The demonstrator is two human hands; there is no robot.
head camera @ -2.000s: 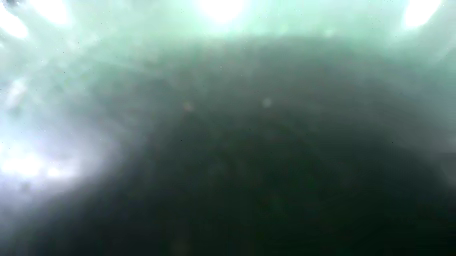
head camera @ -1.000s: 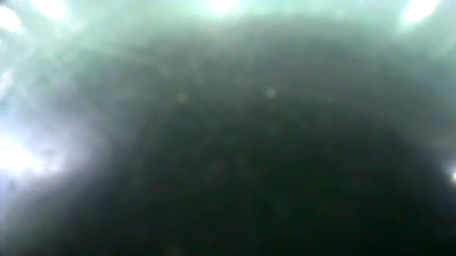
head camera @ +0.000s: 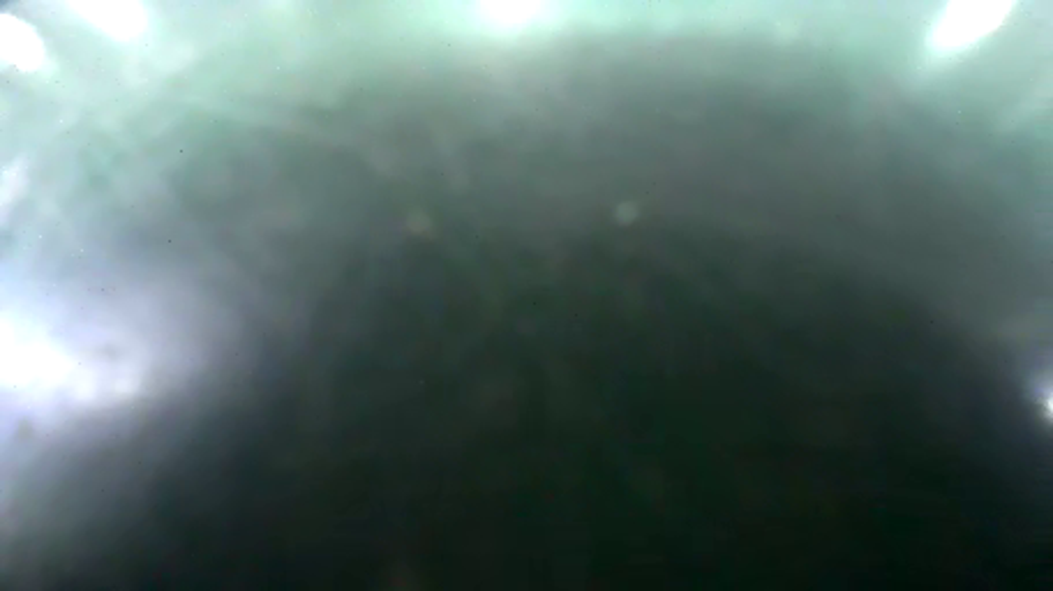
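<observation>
The picture is filled by a dark, blurred mass (head camera: 577, 404) that covers the lower and middle part of the view. I cannot tell what it is. No work piece can be made out. Neither my left hand nor my right hand can be made out.
Blurred bright patches, which look like lights, show at the top middle (head camera: 512, 9), the top right (head camera: 972, 21) and the top left (head camera: 113, 14). A whitish glare (head camera: 69, 369) lies at the left edge, and a small bright spot (head camera: 1048, 404) at the right edge.
Since two seconds ago the dark mass reaches higher, the top middle bright patch has moved up, and a small bright spot has appeared at the right edge. Little differs from one second ago.
</observation>
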